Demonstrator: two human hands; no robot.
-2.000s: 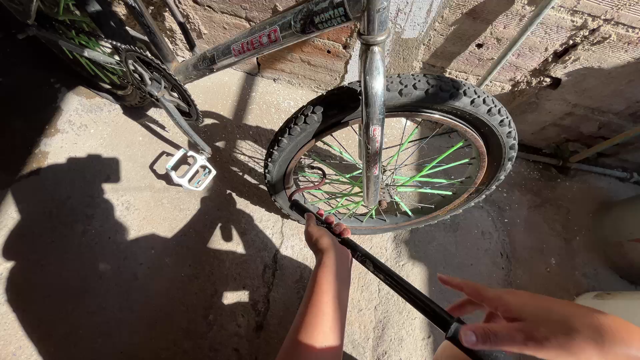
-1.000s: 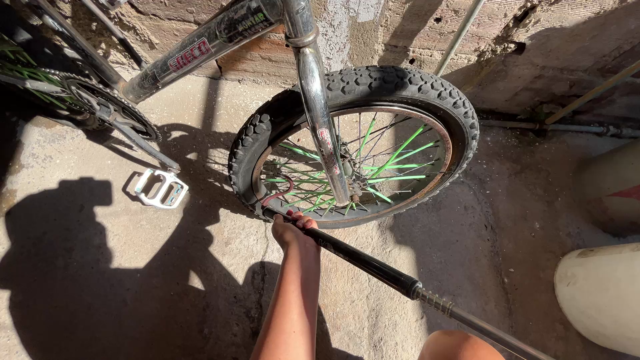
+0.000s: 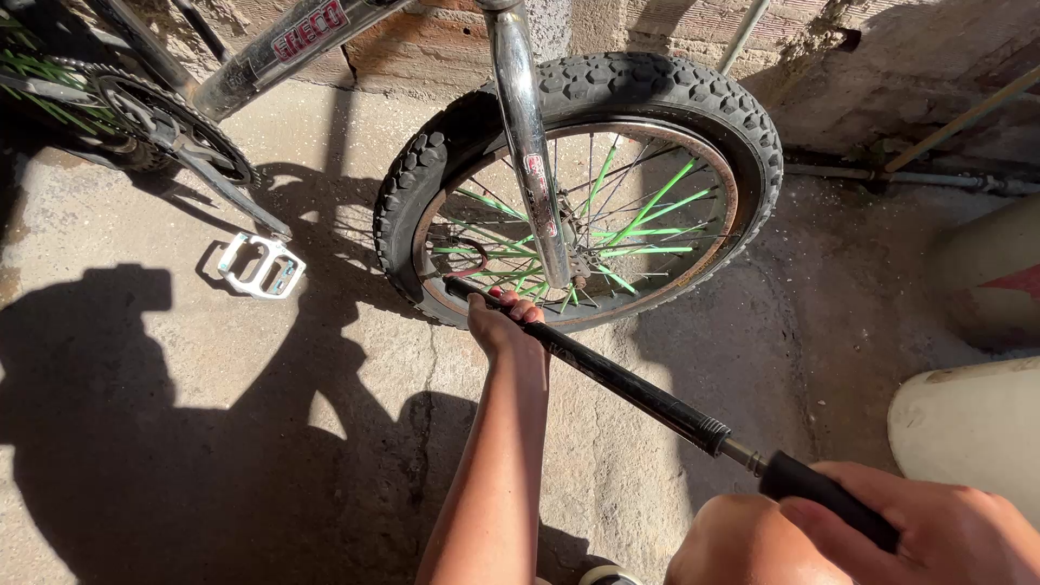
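Observation:
My left hand [image 3: 505, 318] grips the upper end of a black hand pump [image 3: 634, 386] beside the rim of the bicycle's front wheel [image 3: 731, 187]. A short dark red hose [image 3: 479, 258] curves from that end among the green and dark spokes. My right hand [image 3: 926, 528] is closed around the pump's black handle [image 3: 821, 491] at the lower right. A short length of metal rod shows between handle and barrel. The chrome fork [image 3: 528, 146] stands over the wheel, whose knobby tyre touches the concrete floor. Where the hose meets the valve is too small to tell.
A white pedal [image 3: 262, 266] and the crank and chainring [image 3: 175, 134] are at the left. Behind the wheel rises a brick wall [image 3: 650, 28], with a pipe [image 3: 934, 177] along its foot. A pale rounded container [image 3: 967, 422] stands at the right, my knee [image 3: 731, 540] at the bottom.
My right hand was open by the pump's lower end two seconds ago; now it is shut on the handle. The rod showed much longer one second ago. My left hand has kept its hold.

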